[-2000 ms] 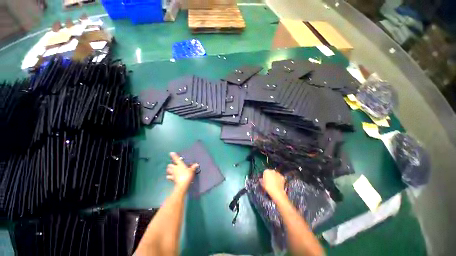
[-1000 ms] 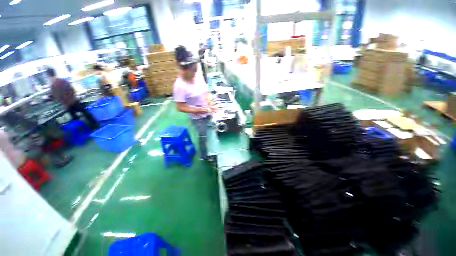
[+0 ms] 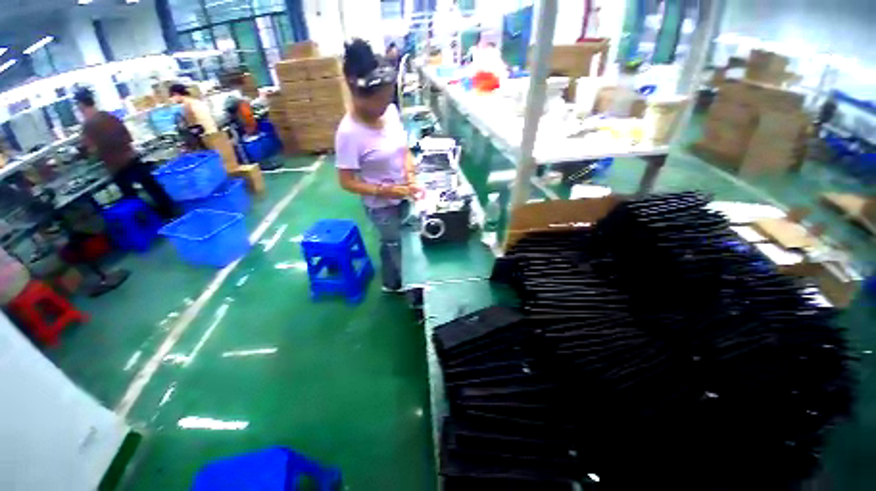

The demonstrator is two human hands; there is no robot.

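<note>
Neither of my hands is in the picture. A large dark mass of stacked black panels (image 3: 663,336) leans in rows on the bench at the right, nearest in front of me. Small bright dots show on some of them. A lower row of black panels (image 3: 490,393) lies along the bench's near left edge. Single panels in the dark mass are hard to tell apart.
A person in a pink top (image 3: 375,153) stands at the adjoining bench by a small machine (image 3: 444,221). Blue stools (image 3: 334,259) and blue crates (image 3: 206,238) stand on the green floor. An open carton (image 3: 562,216) and a pale post (image 3: 533,134) are behind the panels.
The view has swung left from the work area to the hall, and both hands have left the picture. Since one second ago the view has shifted slightly; the person remains at the machine.
</note>
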